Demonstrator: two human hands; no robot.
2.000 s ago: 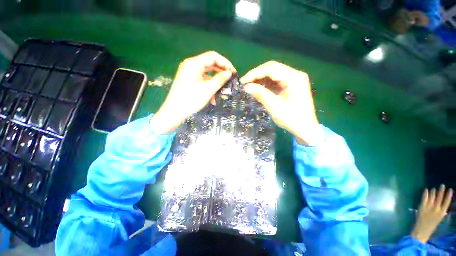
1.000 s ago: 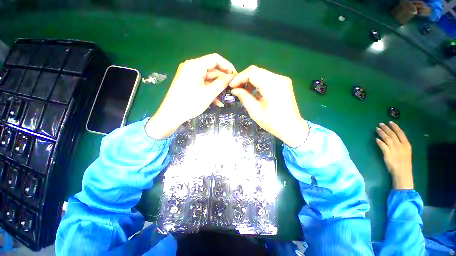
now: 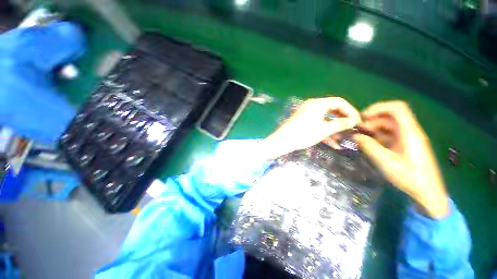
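My left hand (image 3: 321, 122) and my right hand (image 3: 400, 147) are bare and meet fingertip to fingertip above the far end of the clear blister tray (image 3: 310, 201). A small dark piece with a metallic glint, seemingly a black module (image 3: 349, 143), shows between and below the fingers, mostly hidden by them. Both hands are slightly blurred, and I cannot tell which fingers bear on it. The clear tray glares white in its middle and shows rows of small pockets.
A black blister tray (image 3: 147, 109) lies at left, with a smartphone (image 3: 224, 109) beside it and a whitish scrap (image 3: 262, 98) near the phone's top. A blurred module (image 3: 453, 156) lies on the green surface at right. A person's blue sleeve (image 3: 32, 82) is at upper left.
The view has swung left, so the trays, phone and my hands appear further right. A blue-sleeved person now shows at upper left. The other worker's hand at right is out of view. My fingertips remain together.
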